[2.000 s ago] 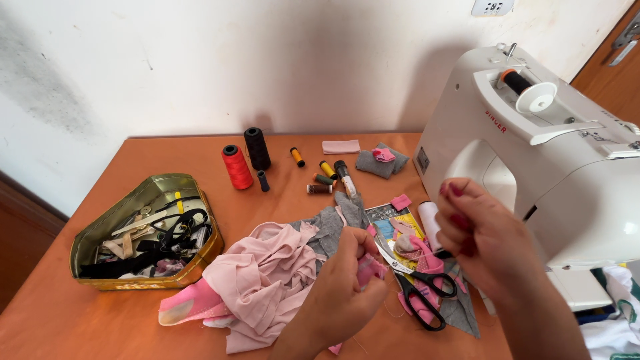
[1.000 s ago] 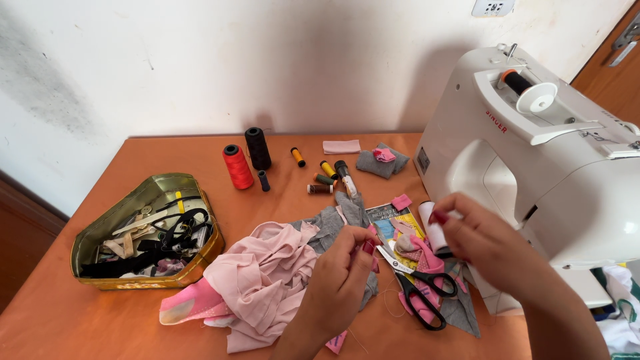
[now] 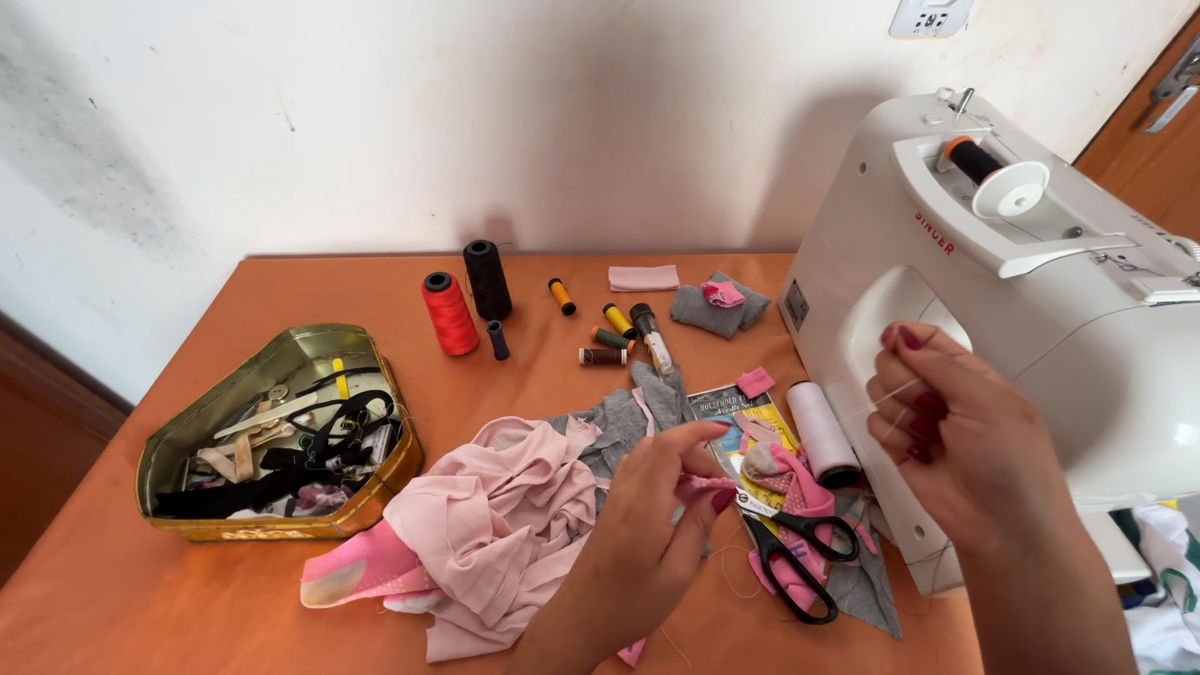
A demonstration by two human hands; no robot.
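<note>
My left hand (image 3: pixel 656 525) pinches a small piece of pink fabric (image 3: pixel 703 486) between thumb and fingers, above the grey and pale pink cloth (image 3: pixel 506 516). To its right, my right hand (image 3: pixel 947 431) is raised in front of the sewing machine, its fingers closed on a fine white thread (image 3: pixel 898 392); whether a needle is in those fingers cannot be seen. Black-handled scissors (image 3: pixel 797 562) lie on pink scraps just right of my left hand. A white thread cone (image 3: pixel 823 433) lies between the two hands, beside a needle packet (image 3: pixel 727 403).
A white Singer sewing machine (image 3: pixel 1031 262) occupies the right side. An open metal tin (image 3: pixel 403 469) of straps and notions sits at left. Red (image 3: pixel 450 314) and black thread cones (image 3: pixel 487 281) stand near the wall, with several small spools and a folded grey cloth (image 3: pixel 708 309) further right.
My right hand dipped toward the white cone one second ago and is now raised higher and further right. My left hand stays in about the same place, still pinching the pink fabric.
</note>
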